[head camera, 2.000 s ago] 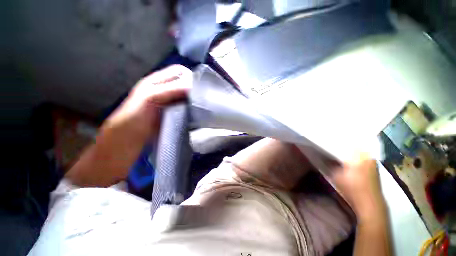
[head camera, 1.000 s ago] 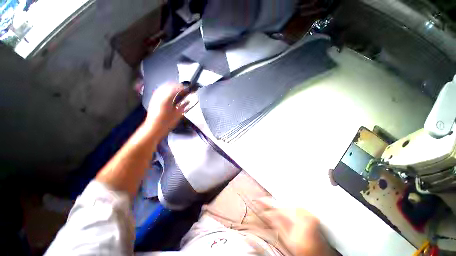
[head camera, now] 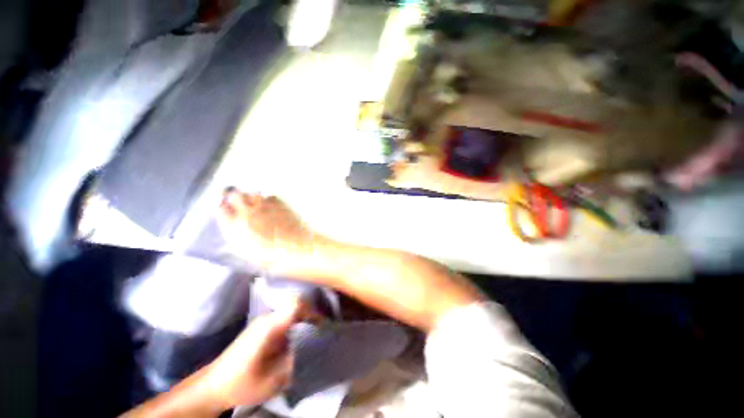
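The picture is blurred. A dark grey fabric panel (head camera: 347, 353) with a white side hangs over my lap, below the table's front edge. My left hand (head camera: 265, 355) is closed on its left end. My right hand (head camera: 265, 229) lies over the white table (head camera: 302, 114) near the front edge, fingers pointing left, with pale grey fabric beside and under it; its grip is too blurred to tell. A stack of dark cut panels (head camera: 192, 122) lies on the table's left part.
The sewing machine (head camera: 522, 90) stands at the back right. A dark rectangle with a red rim (head camera: 473, 153) is on its bed. Scissors with yellow and red loops (head camera: 538, 212) lie near the front edge, beside small green-yellow snips (head camera: 594, 211). White and dark fabric (head camera: 183, 294) hangs below left.
The view has swung right, showing more of the machine and the scissors. My left hand has moved from the stack down to the lap and grips a panel. My right hand has moved onto the table.
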